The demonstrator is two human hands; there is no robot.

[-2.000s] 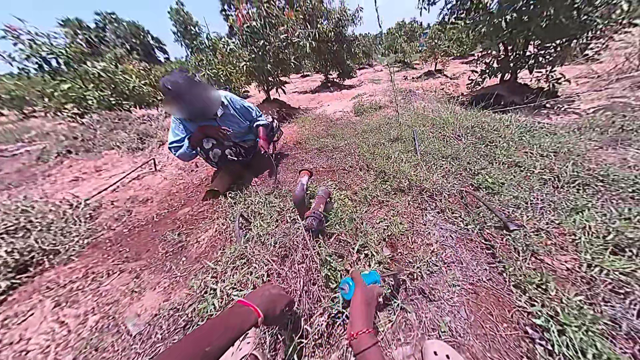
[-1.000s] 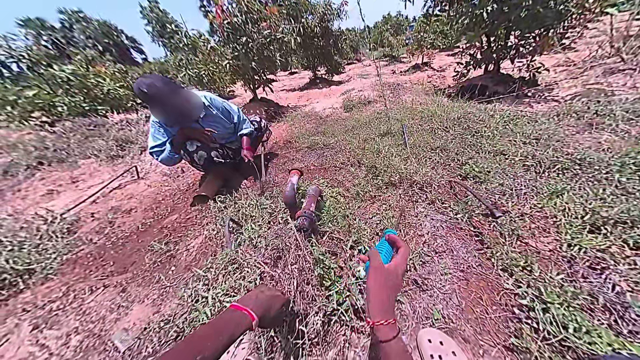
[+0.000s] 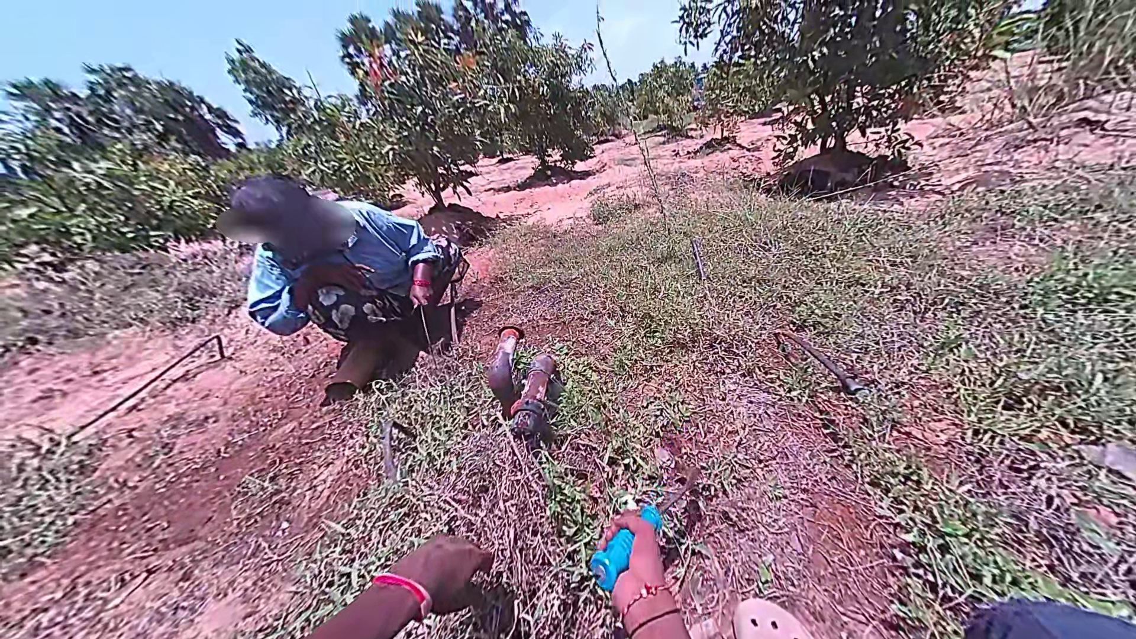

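Note:
My right hand (image 3: 637,555) is closed around the turquoise handle (image 3: 624,552) of a hand tool. A thin dark blade (image 3: 682,490) extends from the handle toward the upper right, low among the weeds. To its left, my left hand (image 3: 448,571), with a pink band at the wrist, is at the dry grass (image 3: 524,532); its fingers are partly hidden, and I cannot tell whether they grip any stems. Beyond both hands, rusty metal pipe fittings (image 3: 535,395) rise from the weeds, one a curved pipe (image 3: 502,368).
A person in a blue shirt (image 3: 382,244) crouches at the left, holding a thin tool down to the ground. A black hose (image 3: 821,362) lies on the right, and a thin dark pipe (image 3: 151,386) on the far left. Trees (image 3: 444,98) stand behind. A beige clog (image 3: 765,619) shows at the bottom.
My right hand, with the turquoise-handled tool, was raised a second ago and is now lower, near the weeds. My left hand stays near the dry grass.

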